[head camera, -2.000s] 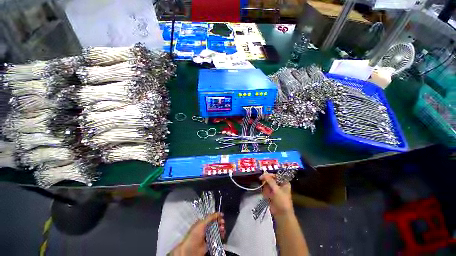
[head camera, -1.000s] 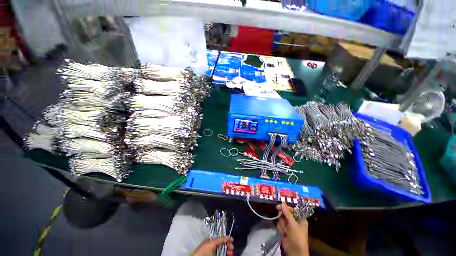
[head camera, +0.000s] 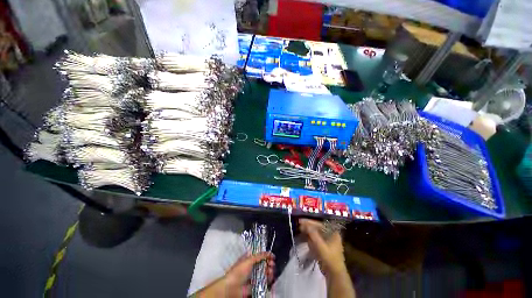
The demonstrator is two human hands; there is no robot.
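The blue test fixture bar [head camera: 242,192] with red test boards [head camera: 310,204] lies along the table's front edge. One pale short cable [head camera: 292,230] hangs down from the left red board, its lower end loose. My left hand [head camera: 252,270] is closed around an upright bunch of silver-grey cables [head camera: 258,244] over my lap. My right hand [head camera: 319,240] is just below the bar, right of the hanging cable, with silvery connector ends [head camera: 334,226] of a bunch showing at it. Its fingertips are blurred; whether they touch the hanging cable is unclear.
The blue cable tester [head camera: 312,113] stands behind the bar, its ribbon leads [head camera: 318,160] running forward. White cable bundles [head camera: 178,125] are stacked left. A grey cable heap [head camera: 382,137] and a blue tray [head camera: 461,202] of grey cables lie right. Loose cables [head camera: 303,174] lie before the tester.
The cable that arched from the left red board to my right hand now hangs straight down. My right hand has moved left and slightly away from the boards. The tester's screen has changed from reddish to bluish.
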